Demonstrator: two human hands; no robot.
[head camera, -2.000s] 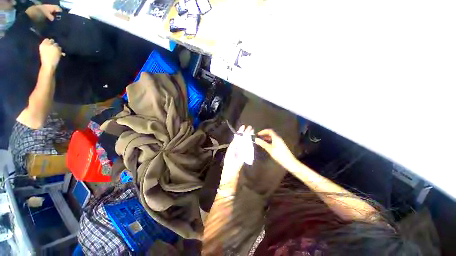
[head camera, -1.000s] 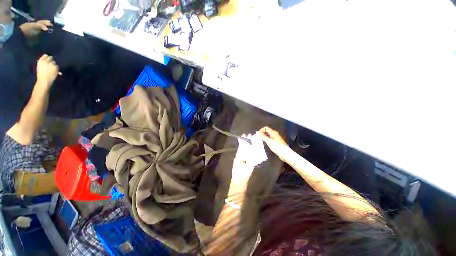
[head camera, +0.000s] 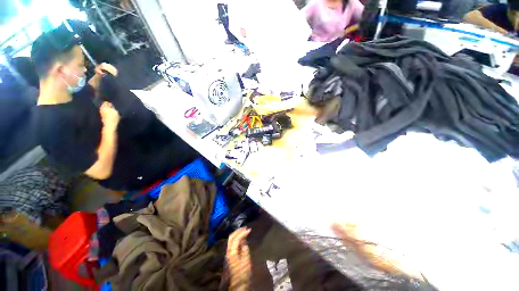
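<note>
My left hand (head camera: 239, 253) is at the bottom, just right of the brown-olive cloth heap (head camera: 165, 244), below the table edge. Its fingers point up, slightly apart, and nothing shows in it. My right hand (head camera: 350, 233) is over the near edge of the white table (head camera: 370, 187); it is blurred and washed out by glare, so its grip cannot be told. A small black and white label-like piece (head camera: 272, 188) lies near the table edge. More label-like pieces (head camera: 243, 150) lie farther back on a tan board (head camera: 293, 136).
A large dark grey-black cloth pile (head camera: 398, 91) covers the table's back right. A machine (head camera: 219, 91) and small dark items (head camera: 264, 131) are at back left. A masked person (head camera: 68, 125) sits left, near a red stool (head camera: 74, 247). A blue crate (head camera: 196, 170) is behind the heap.
The view has lifted, showing the table's far side. My hands, earlier together at a thin dark strip and white item, are now apart; my right hand has moved over the table.
</note>
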